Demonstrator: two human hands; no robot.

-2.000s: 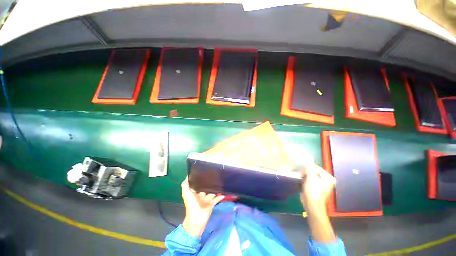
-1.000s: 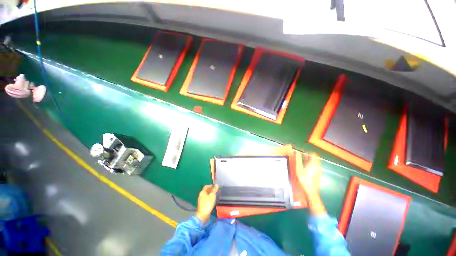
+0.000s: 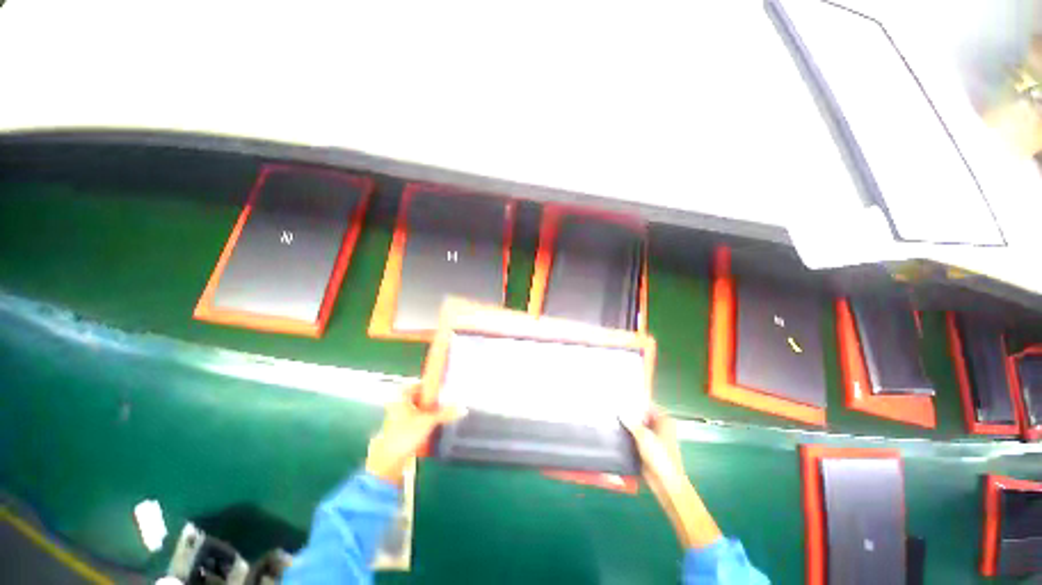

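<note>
A laptop (image 3: 531, 400) with its underside up, vent strip towards me, lies on an orange-red foam pad (image 3: 483, 317). The pad shows along the far edge and sides, and a bit at the near right. My left hand (image 3: 403, 427) grips the left edge of pad and laptop, thumb on top. My right hand (image 3: 656, 448) grips the right edge, fingers partly hidden below. Both are held over the bench, overlapping the view of the back row. The laptop surface is washed out by glare.
Several laptops on red pads stand along the back, one with a logo (image 3: 451, 256). Another laptop (image 3: 865, 521) lies at the right. A metal spray gun stand (image 3: 213, 558) is cut off at lower left, beside a partly hidden beige test card (image 3: 395, 528). A white shelf (image 3: 480, 86) overhangs.
My right hand has come down onto the right edge. The laptop and pad have moved from near my body towards the back row. The view has shifted, showing more shelf.
</note>
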